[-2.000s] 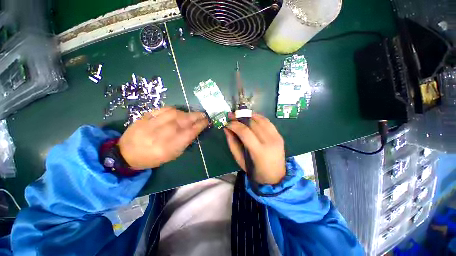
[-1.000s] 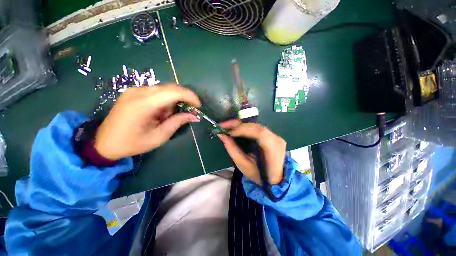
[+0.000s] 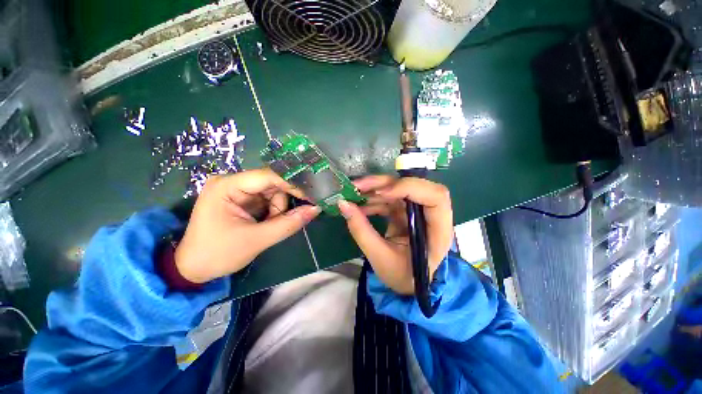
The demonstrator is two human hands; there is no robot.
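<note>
A green circuit board (image 3: 314, 174) with dark and silvery areas is held above the mat between both hands. My left hand (image 3: 235, 223) grips its lower left edge between thumb and fingers. My right hand (image 3: 404, 223) pinches its lower right end and also holds the soldering iron (image 3: 406, 123), whose tip points away from me, clear of the board. A pile of tiny silver, white and dark components (image 3: 208, 150) lies beyond my left hand. A stack of overlapping boards (image 3: 440, 115) lies right of the iron, partly behind it.
A fan with a round grille (image 3: 319, 29) and a white tub (image 3: 431, 35) stand at the back. A black iron stand (image 3: 579, 115) is at the right, above stacked clear trays (image 3: 616, 285). A coin-like round object (image 3: 216, 61) and plastic trays (image 3: 46, 123) are at the left.
The board has been lifted off the mat and turned, and its face with dark areas now shows. Both hands hold it. The iron has swung right, beside the board stack.
</note>
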